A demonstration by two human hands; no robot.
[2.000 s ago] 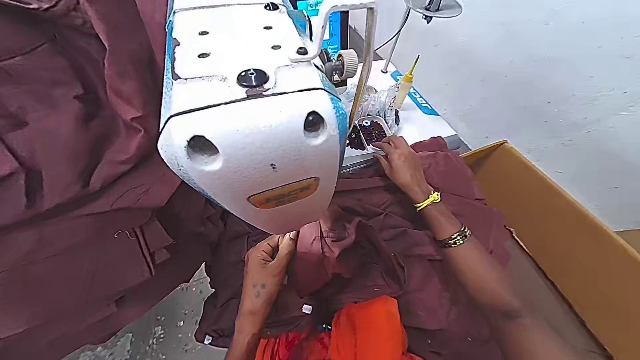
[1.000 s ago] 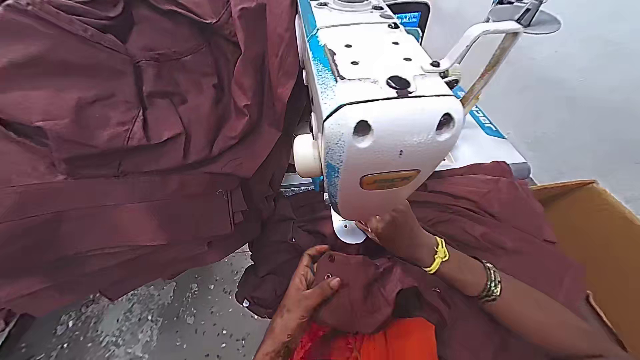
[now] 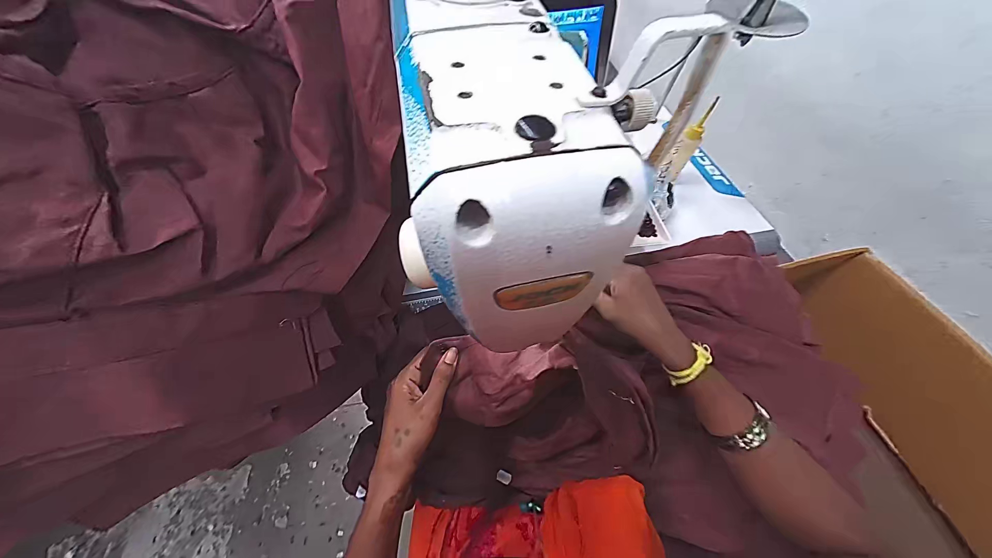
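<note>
A white and blue Jack sewing machine (image 3: 535, 225) stands in the middle, its head seen from above. Maroon cloth (image 3: 504, 387) lies under and in front of it. My left hand (image 3: 418, 403), left of the machine head's lower end, pinches the edge of this cloth between thumb and fingers. My right hand (image 3: 639, 310) is at the head's lower right, over the cloth; its fingertips are partly hidden behind the head, so what they hold does not show. The needle area is hidden too. A small tray of dark buttons (image 3: 649, 226) sits behind, partly covered by the machine.
A large heap of maroon garments (image 3: 178, 232) fills the left side. On the right stands an open cardboard box (image 3: 891, 341). Behind the machine head are a yellow-tipped bottle (image 3: 686, 151) and a thread stand (image 3: 767, 19). Speckled floor (image 3: 248, 496) shows at lower left.
Two seconds ago my right hand was at the button tray; one second ago it was at the machine head's lower end, where it remains. My left hand keeps hold of the cloth. The view has shifted.
</note>
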